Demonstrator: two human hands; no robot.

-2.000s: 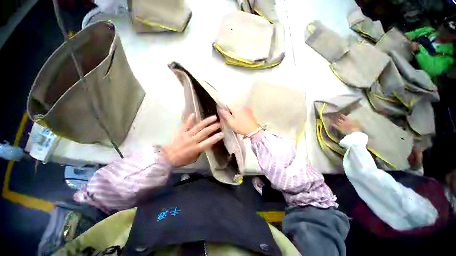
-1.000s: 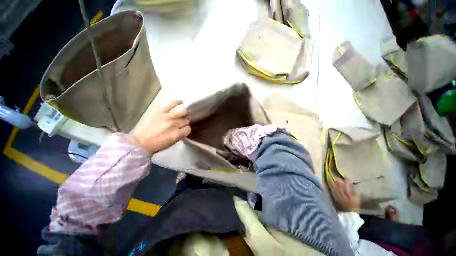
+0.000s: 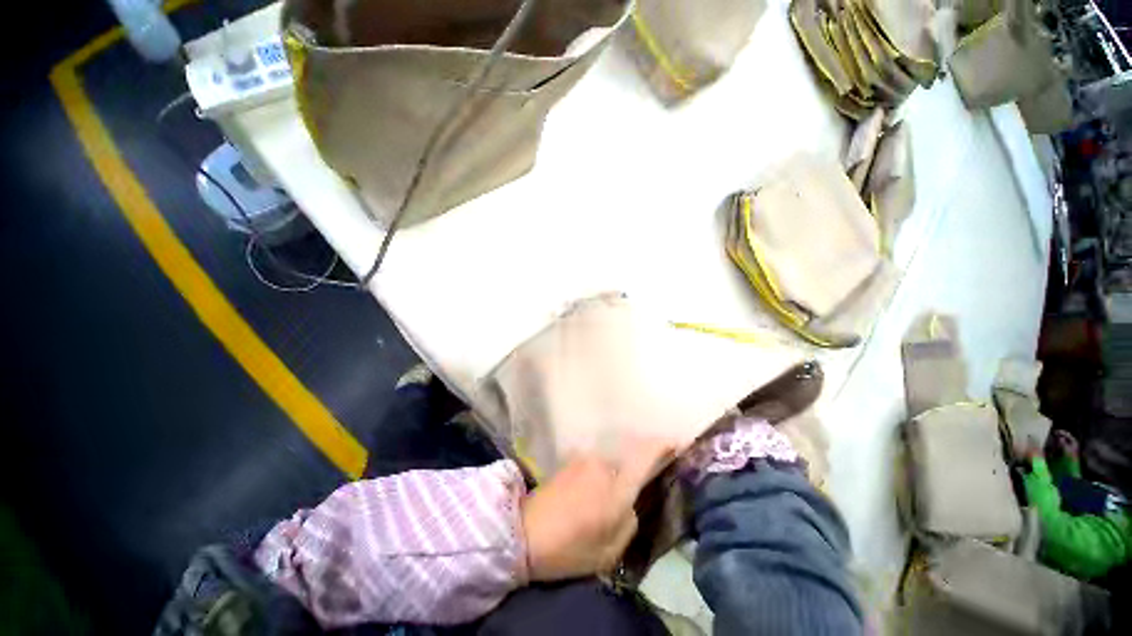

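Observation:
A small beige bag body point(image 3: 583, 379) lies on its side at the table's front edge, its dark mouth facing right toward me. My left hand point(image 3: 581, 512) holds the bag by the near rim of the mouth, fingers bent over the edge. My right hand is inside the bag and hidden; only its pink ruffled cuff and grey sleeve show at the mouth. What its fingers do cannot be seen.
A large open bag body point(image 3: 435, 131) stands at the upper left, with a thin cord point(image 3: 443, 143) crossing it. Flat bag bodies with yellow edges point(image 3: 813, 242) lie on the white table point(image 3: 497, 267). A person in green sleeves point(image 3: 1078, 528) is at the right. A yellow floor line point(image 3: 205, 298) runs left.
The view has turned, and the large bag now shows higher up. The small bag's mouth has swung from facing up to facing right. My left hand has moved to its near rim.

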